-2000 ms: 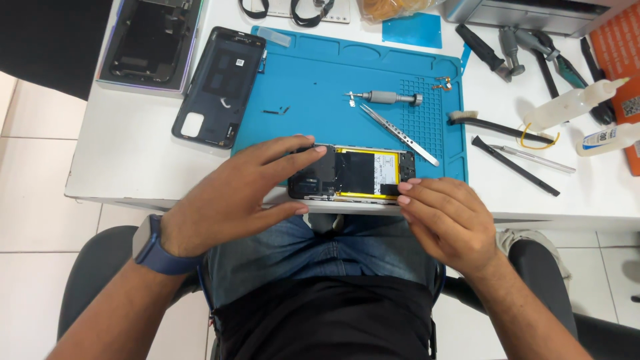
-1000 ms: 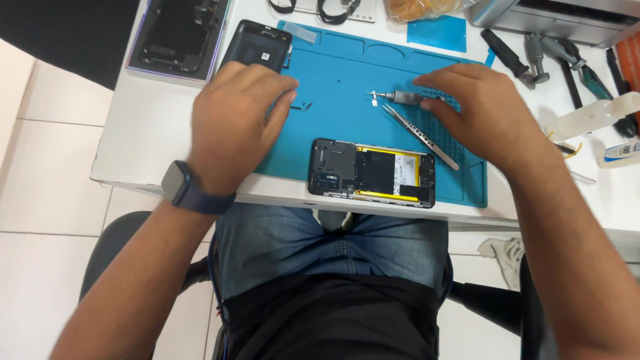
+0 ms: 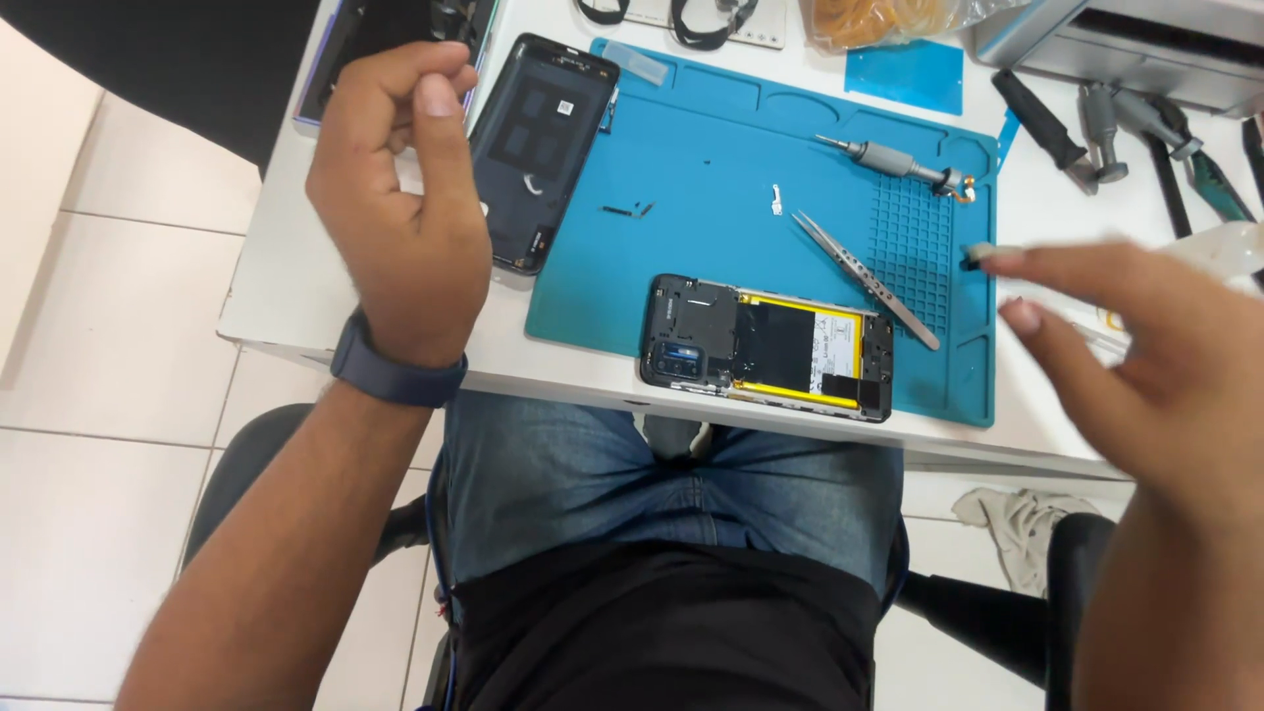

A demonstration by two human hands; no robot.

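Observation:
A smartphone without its back cover lies on the front edge of the blue silicone mat, its yellow-edged battery showing. My left hand is raised, fingers curled, beside the detached back cover; no object shows in it. At the right, my right hand hovers with thumb and forefinger apart, blurred, near the tip of a brush; whether it touches the brush is unclear. Steel tweezers and a precision screwdriver rest on the mat. A small metal bracket lies between cover and tweezers.
Tiny dark parts lie on the mat's left half. Another phone in a box or tray is at the upper left. Pliers, a black-handled tool and a grey machine stand at the upper right. A plastic bag is at the back.
My hands were on the phone two seconds ago and are now off it. My right hand was over the screwdriver one second ago and has moved right, away from it. The view has shifted.

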